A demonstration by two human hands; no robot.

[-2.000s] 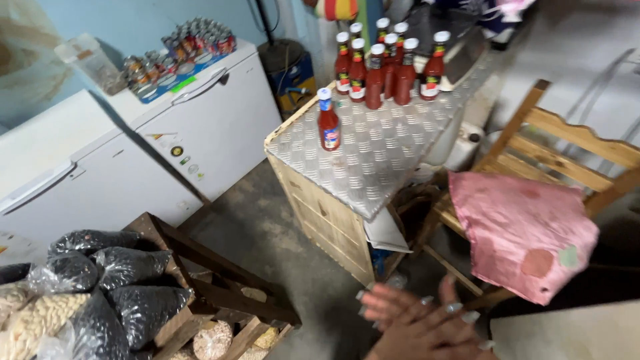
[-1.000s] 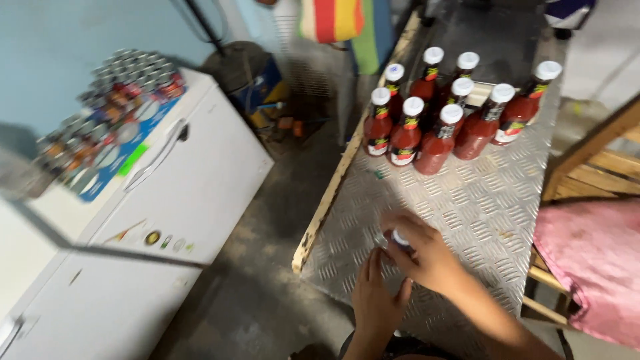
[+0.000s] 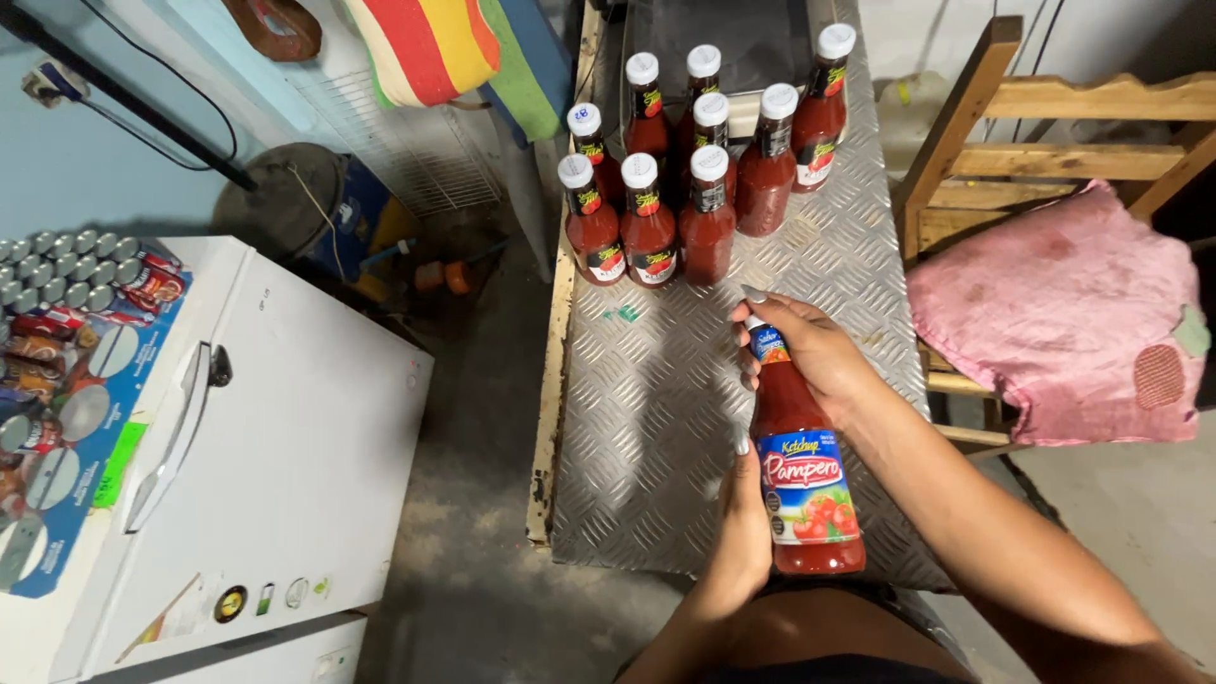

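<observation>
A Pampero ketchup bottle (image 3: pixel 807 484) with a blue label is held over the near part of the diamond-plate metal tabletop (image 3: pixel 627 408). My right hand (image 3: pixel 807 351) grips its neck just below the white cap. Against the left side of its body rests my left hand (image 3: pixel 746 522), its fingers partly hidden behind the bottle. Several other ketchup bottles (image 3: pixel 705 233) with white caps stand upright in a group at the far part of the tabletop, beyond my hands. One cap (image 3: pixel 583 119) in that group bears blue handwriting.
A white chest freezer (image 3: pixel 285 437) with packed cans (image 3: pixel 66 275) on top is at the left. On the right stands a wooden chair (image 3: pixel 1054 161) with a pink cushion (image 3: pixel 1064 313). Striped cloth (image 3: pixel 427 47) hangs at the table's far left. A dark scale-like tray (image 3: pixel 722 38) lies behind the bottles.
Two seconds ago the blue-labelled bottle stood alone on the tabletop's corner and my hands were together away from it; now they hold it. The view has moved closer to the table.
</observation>
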